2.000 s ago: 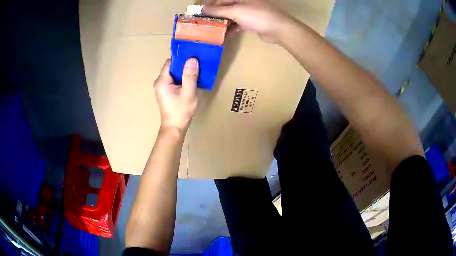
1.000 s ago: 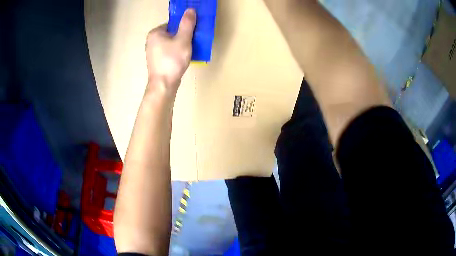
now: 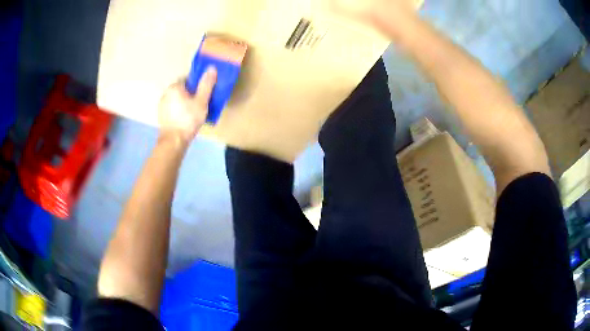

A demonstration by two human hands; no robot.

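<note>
A large brown carton (image 3: 278,90) fills the top middle of the view, with a small black printed mark on it. My left hand (image 3: 184,106) holds the blue tape dispenser (image 3: 220,74) over the carton's near left part, its orange end pointing away from me. My right hand (image 3: 369,10) is blurred at the top edge, over the carton's far right part. Its fingers are too blurred to tell whether they hold anything.
A red plastic stool (image 3: 58,149) stands on the floor at the left. A blue bin (image 3: 200,297) is at the bottom. A brown carton with black print (image 3: 433,187) stands right of my legs, and another brown carton (image 3: 563,110) is at the far right.
The view has turned and shifted. My left hand and the dispenser have come back toward the carton's near edge. My right hand has moved right, away from the dispenser, toward the carton's right side.
</note>
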